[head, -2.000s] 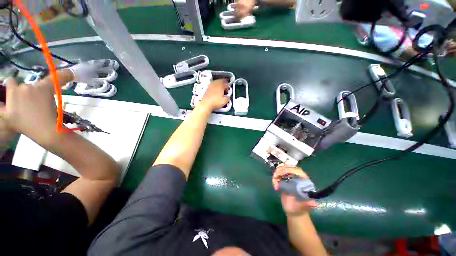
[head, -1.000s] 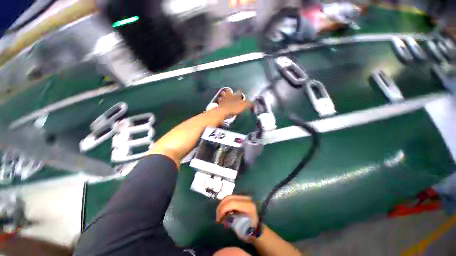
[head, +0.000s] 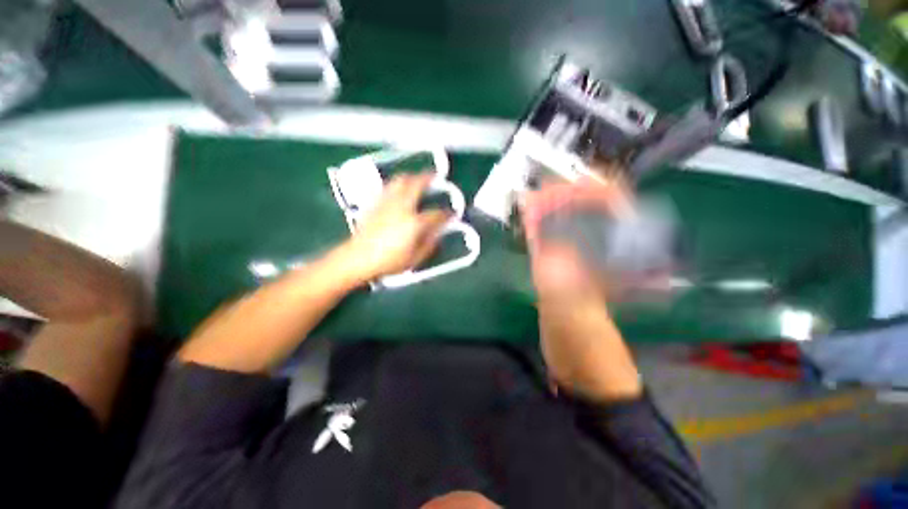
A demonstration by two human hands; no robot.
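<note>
Three white plastic loop housings (head: 428, 270) lie side by side on the green surface in front of me, their disc ends to the left. My left hand (head: 398, 227) is on them, fingers over the middle of the group, hiding part of it. My right hand (head: 572, 234) is blurred and closed around the grey electric screwdriver (head: 642, 244), at the front of the screw feeder (head: 582, 124). The bit and any screw cannot be made out.
More white housings (head: 299, 50) lie stacked at the upper left; others (head: 729, 84) are spaced along the far lane at the right. A pale metal rail (head: 398, 126) runs behind the work. A slanted metal post (head: 179, 55) stands at the upper left. A neighbour's arm (head: 65, 273) is at the left.
My left hand has come from the far lane to the near green surface, where three housings now lie under it. My right hand has moved up to the feeder's front with the screwdriver. The view has shifted.
</note>
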